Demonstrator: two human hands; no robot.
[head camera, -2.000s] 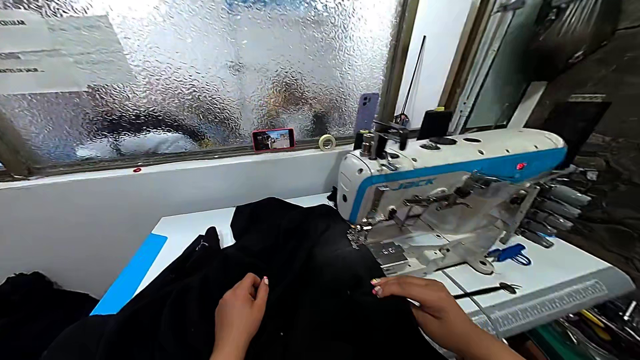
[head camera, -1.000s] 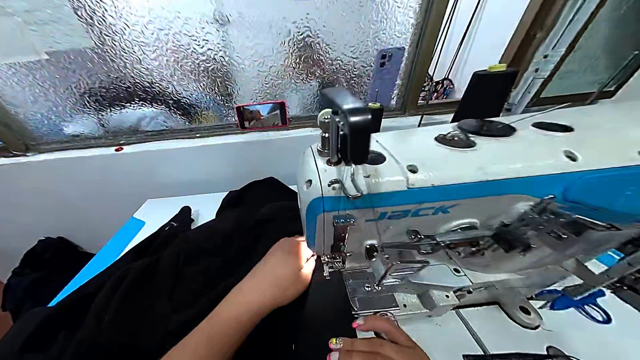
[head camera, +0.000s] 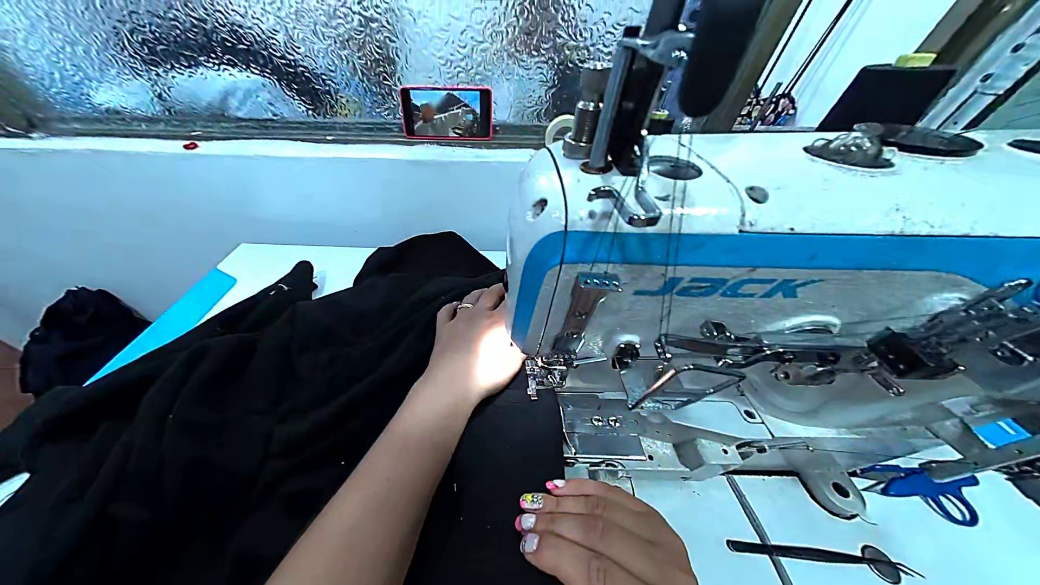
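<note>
Black fabric (head camera: 244, 406) lies in folds over the left of the table, and its flat edge runs under the presser foot (head camera: 543, 372) of a white and blue Jack industrial sewing machine (head camera: 650, 301). My left hand (head camera: 475, 341) rests on the fabric just left of the needle area, fingers pointing away and partly behind the machine head; whether it grips cloth cannot be told. Nearer to me, my right hand (head camera: 605, 532) lies at the right edge of the fabric, in front of the metal plate (head camera: 605, 445), fingertips on the cloth and thumb hidden.
Blue-handled scissors (head camera: 926, 487) and black tweezers (head camera: 796, 552) lie on the white tabletop (head camera: 691, 520) at right. A phone in a red case (head camera: 447, 112) stands on the window ledge. Dark cloth (head camera: 81, 337) lies beyond the table at far left. Thread guides (head camera: 626, 106) rise above the machine head.
Two seconds ago both hands were on the fabric farther from the needle; my left hand has since moved in beside the machine head. The view has moved much closer to the machine.
</note>
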